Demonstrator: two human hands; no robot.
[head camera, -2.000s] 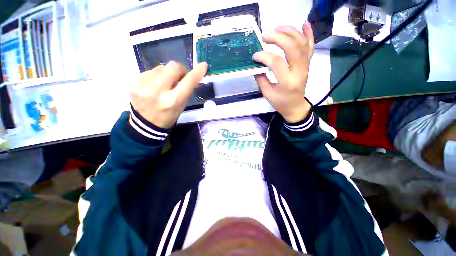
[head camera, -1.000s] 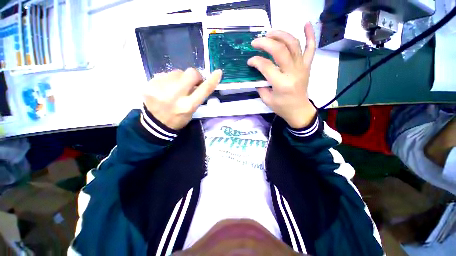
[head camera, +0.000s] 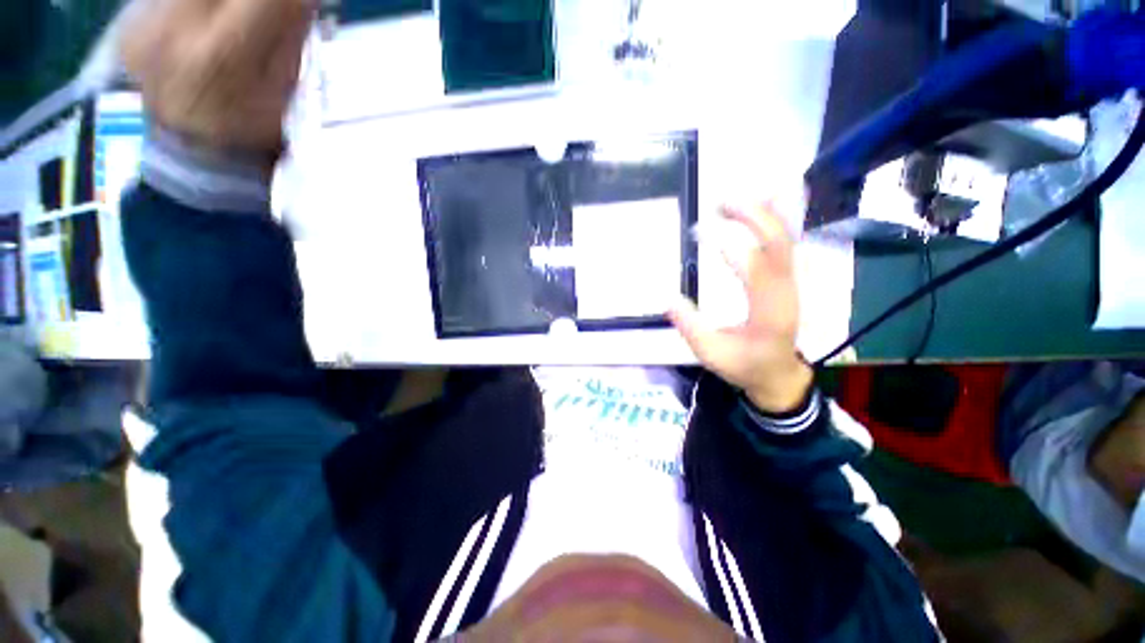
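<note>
The black fixture (head camera: 496, 245) lies flat on the white bench in front of me, with no housing on it. A white patch (head camera: 625, 258) shows on its right half. My right hand (head camera: 753, 302) is beside the fixture's right edge, fingers apart and holding nothing. My left hand (head camera: 224, 75) is raised at the top left, blurred and cut by the frame's edge; its fingertips and anything in them cannot be made out.
A blue screwdriver (head camera: 942, 101) extends in at the upper right, above a silver and black box (head camera: 961, 189). A black cable (head camera: 992, 258) crosses the bench edge. A dark green surface (head camera: 496, 44) shows beyond the fixture. A rack (head camera: 82, 207) stands left. Another person's arm (head camera: 1111, 471) is far right.
The housing with the green board has gone from in front of me, exposing the fixture. My left hand has moved up and left. My right hand has moved down. The blue screwdriver has come into view.
</note>
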